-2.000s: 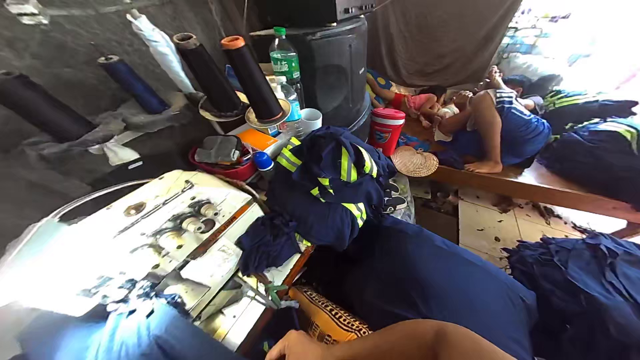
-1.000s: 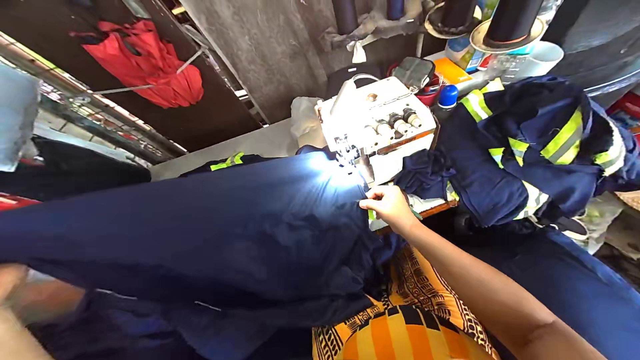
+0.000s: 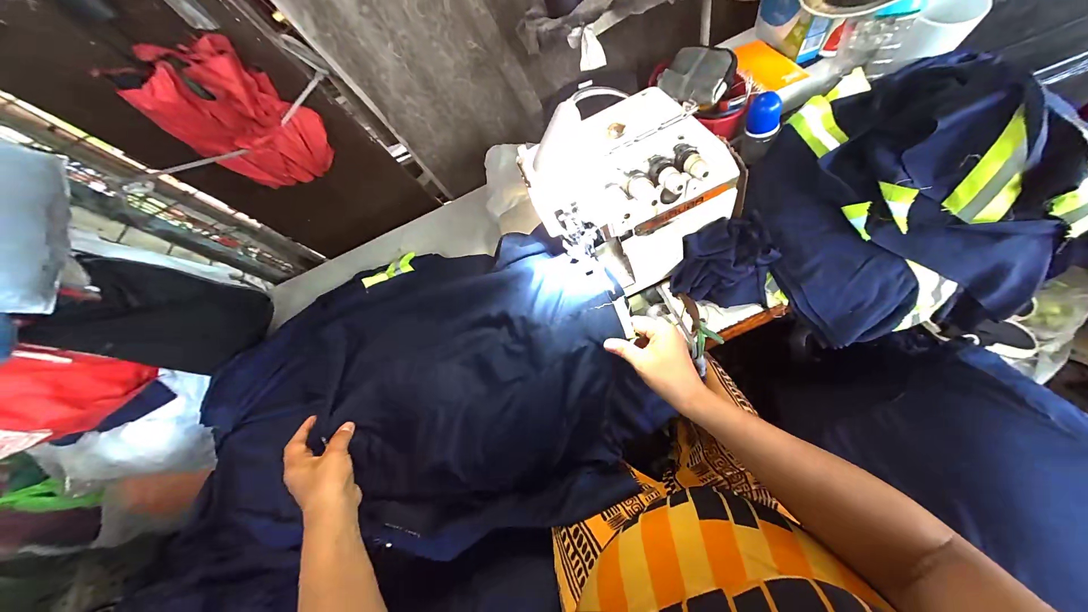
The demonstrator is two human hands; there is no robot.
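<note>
A white overlock sewing machine (image 3: 629,161), its lamp lit, stands at the upper middle. Navy fabric (image 3: 459,382) spreads from its presser foot across the table and down at the left. My right hand (image 3: 659,357) pinches the fabric edge between thumb and fingers, just in front of the needle area. My left hand (image 3: 323,467) rests on the fabric at the lower left, fingers apart; whether it grips any cloth is not plain. Green-handled snips (image 3: 700,333) lie just right of my right hand. A dark bunched cloth (image 3: 727,262) lies beside the machine.
Navy garments with reflective strips (image 3: 918,195) are piled at the right. Behind them are a blue-capped bottle (image 3: 762,115), a red container (image 3: 722,123) and a white cup (image 3: 943,30). A red cloth (image 3: 229,110) hangs at upper left. Plastic bags and clothes (image 3: 127,433) fill the left side.
The view has swung left since two seconds ago. My left hand has moved from the far left edge onto the fabric, which one second ago was stretched out leftward and now lies lower and looser.
</note>
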